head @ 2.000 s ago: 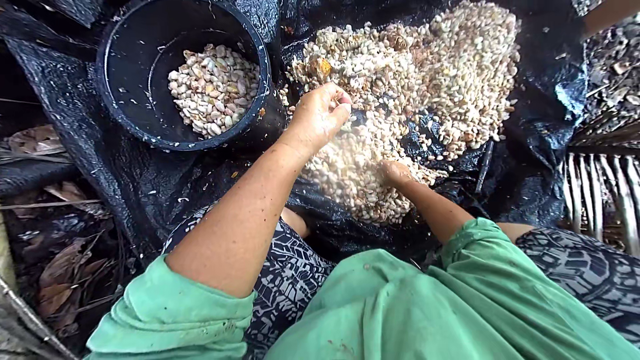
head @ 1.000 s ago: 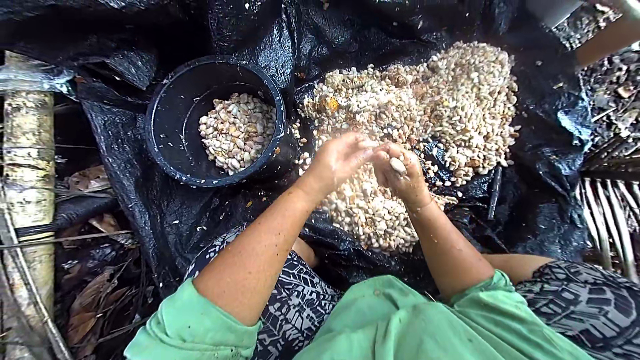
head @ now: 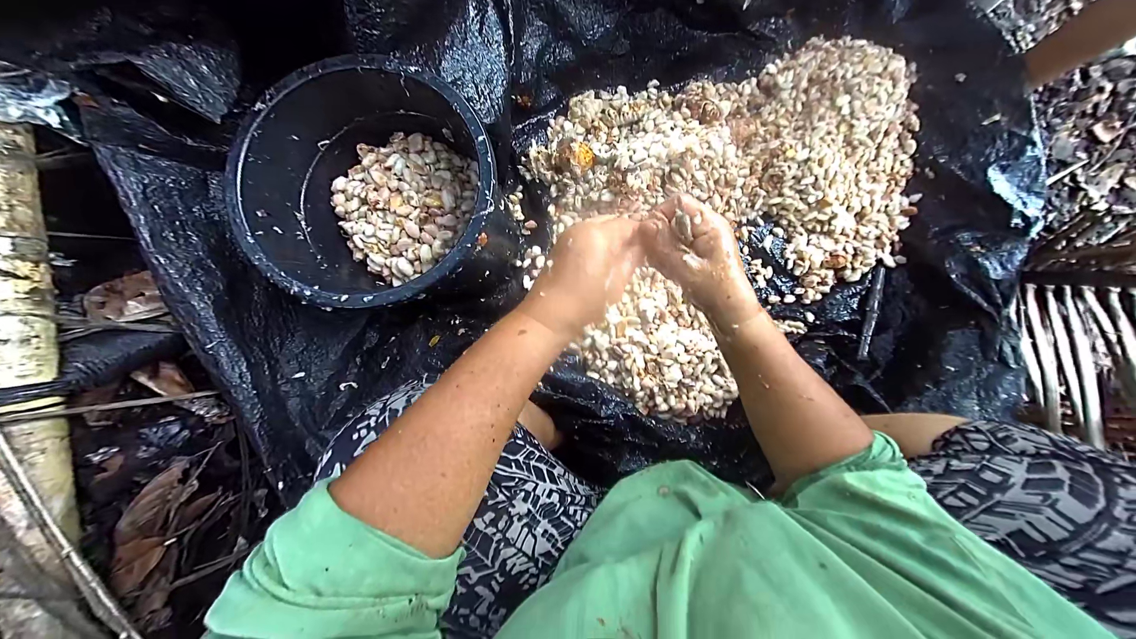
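Pale, wet cacao-like beans (head: 825, 151) lie in a broad heap on a black plastic sheet (head: 373, 355). My left hand (head: 596, 262) and my right hand (head: 697, 244) are together over the heap, their fingertips meeting. At least one bean shows on the right palm; what lies between the fingers of the left is hidden. A yellow-orange piece (head: 579, 157) sits among the beans beyond my left hand. Left of the heap stands a round black plastic bucket (head: 359, 297) with a smaller pile of similar beans (head: 404, 209) inside.
A pale log (head: 27, 293) runs along the left edge beside dry leaves (head: 146, 524). At the right are a palm frond (head: 1069, 355) and leaf litter. A dark stick (head: 871, 312) lies on the sheet right of the beans. My knees flank the near side.
Two seconds ago my right hand was down in the beans and my left was raised over them. Since then the right hand has come up to meet the left. The view has shifted.
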